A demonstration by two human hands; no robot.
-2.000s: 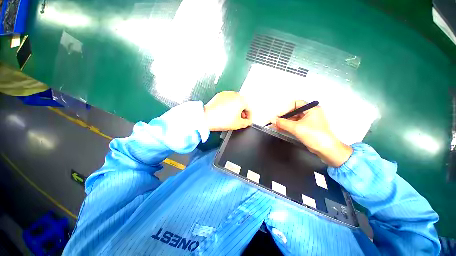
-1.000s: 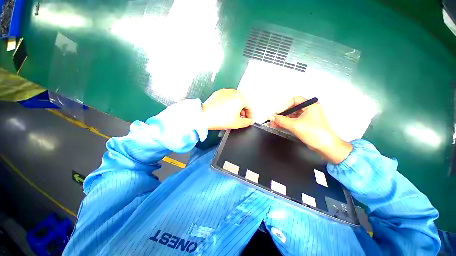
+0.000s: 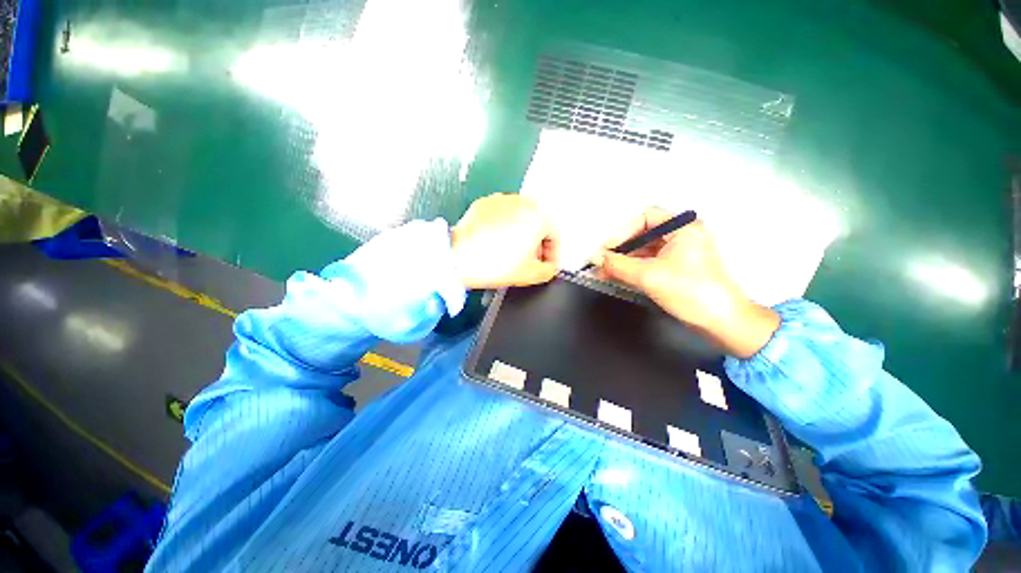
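Note:
A dark grey tablet back cover with several white tabs along its near edge rests against my lap at the bench edge. My right hand holds a thin black pick-up pen like a pen, its tip at the cover's far edge. My left hand is at the cover's far left corner, fingers curled together with the fingertips at the rim. Whether a small piece is between them is too small to tell. A white backing sheet lies beyond the cover.
A liner sheet with rows of dark bars lies beyond the backing sheet. Clear film sheets glare on the left of the green bench. A blue bin edge and yellow cloth are at far left.
The pen tip and my right hand have moved slightly left along the cover's far edge, towards my left hand. The whole view has shifted a little.

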